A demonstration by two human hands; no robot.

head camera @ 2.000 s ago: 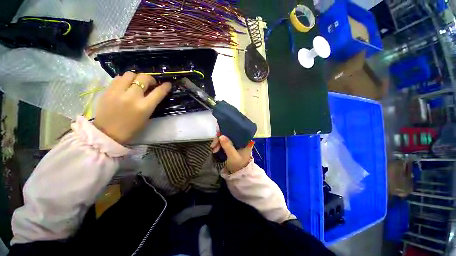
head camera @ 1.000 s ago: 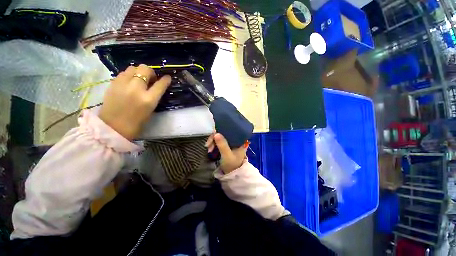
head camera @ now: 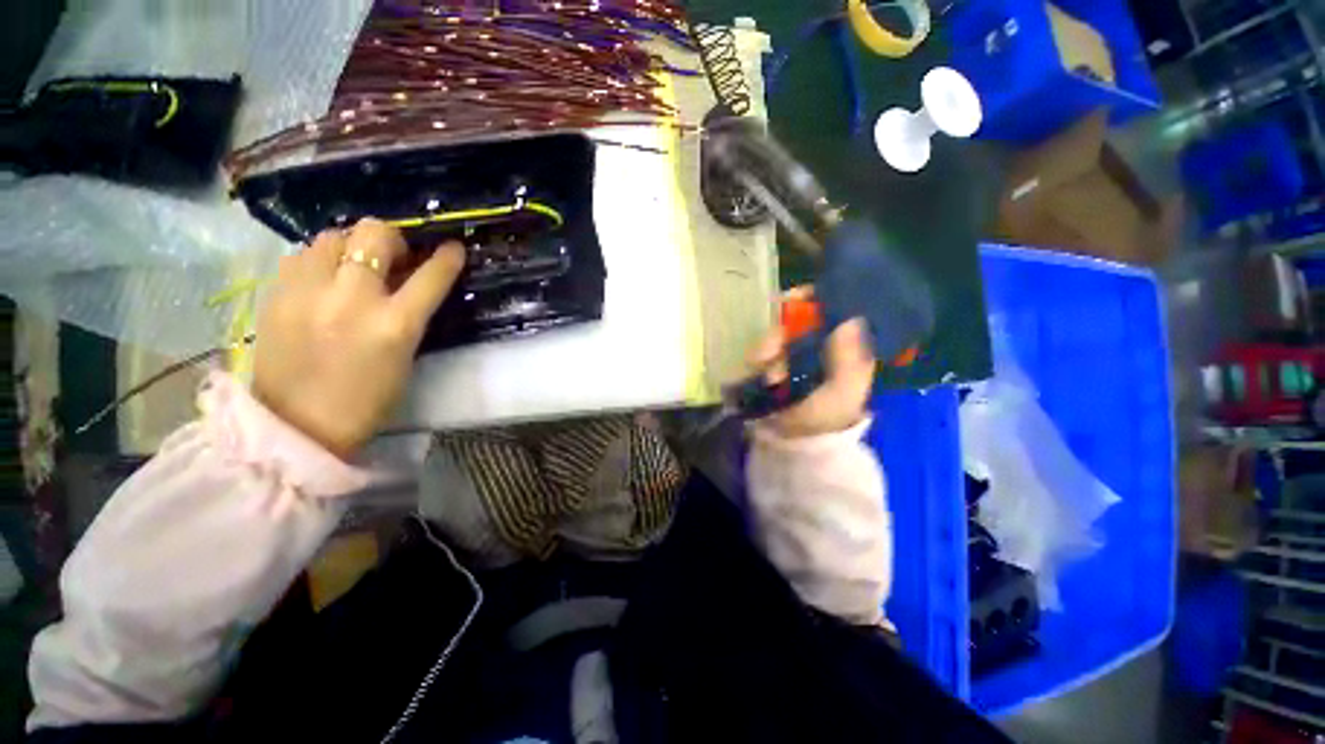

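A black socket housing lies open side up on the white-covered board, with a yellow-green earth wire across it. My left hand has its fingers inside the housing's left part; the fingertips and what they hold are hidden. My right hand grips the soldering gun, blurred, right of the board. Its metal tip points up and left over the dark base of the iron stand. A brown lead wire trails out left of my left hand.
Brown lead wires fan out beyond the housing. Another black housing lies on bubble wrap at left. A yellow tape roll and white spool are at upper right. A large blue crate holds black housings and a clear bag.
My right hand has moved the soldering gun right, out of the housing and over to the iron stand. My left hand stays at the housing.
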